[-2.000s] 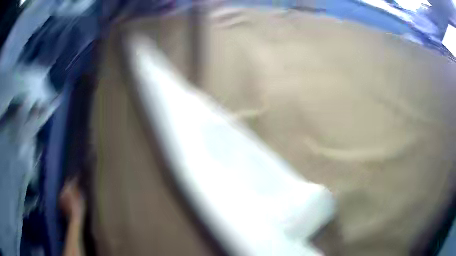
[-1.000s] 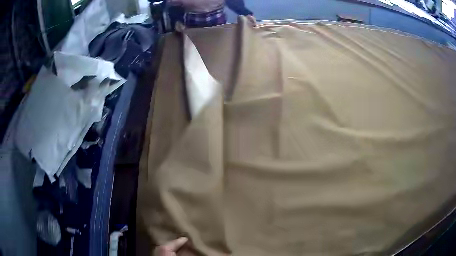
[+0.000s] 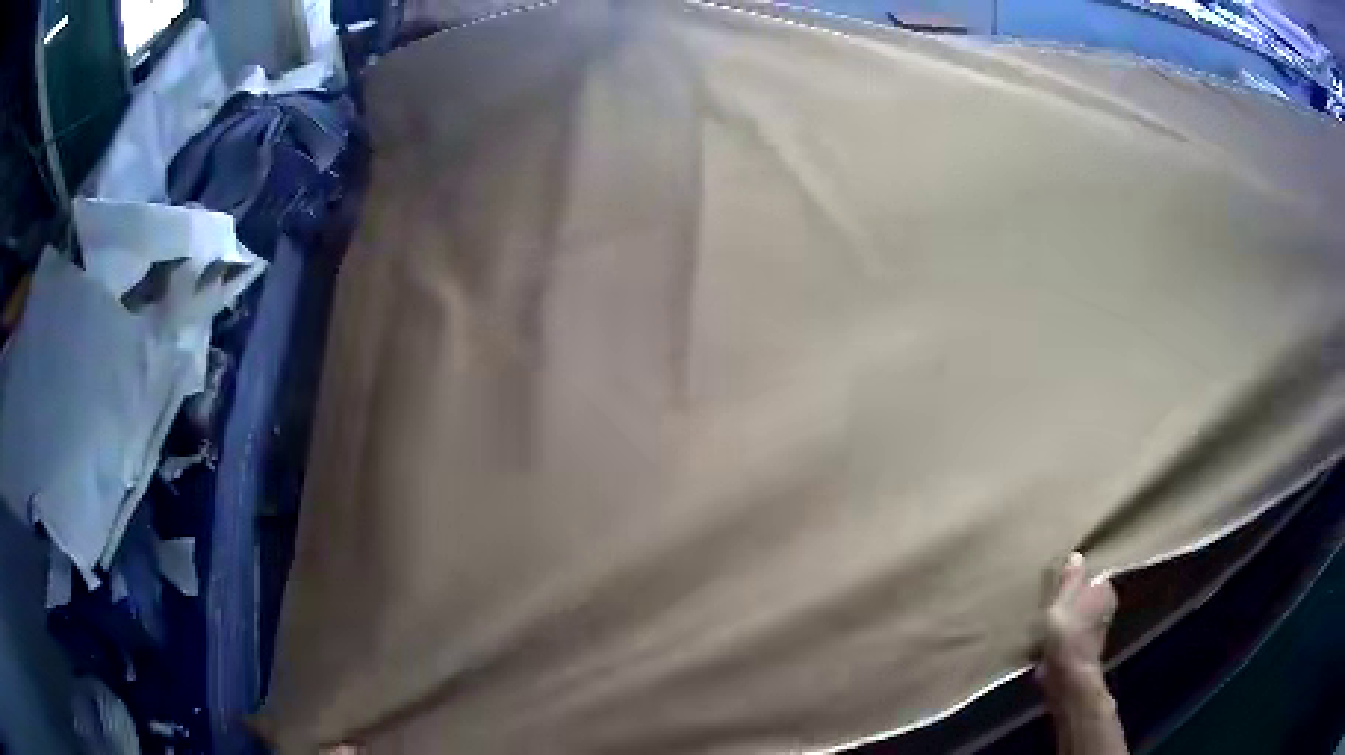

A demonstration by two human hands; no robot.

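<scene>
A wide khaki fabric sheet (image 3: 767,384) covers the table, with soft folds running across it. Its whitish selvedge (image 3: 922,723) shows along the near edge. My right hand (image 3: 1080,627) is closed on that edge at the lower right and holds it lifted, with creases running from the grip. Of my left hand (image 3: 339,749) only a small bit of finger shows at the bottom edge of the picture, by the cloth's near left corner; the rest is cut off, so its grip cannot be seen.
Blue denim layers (image 3: 244,546) lie along the table's left side. Beyond them are pale cut sheets (image 3: 111,369) and a dark cloth heap (image 3: 266,155). A blue surface (image 3: 1077,27) is beyond the far edge. Dark wood (image 3: 1180,605) shows under the lifted near edge.
The khaki cloth has been opened out and pulled flatter, covering the white gap. My right hand has come into view, holding the near edge. The person across the table is no longer visible.
</scene>
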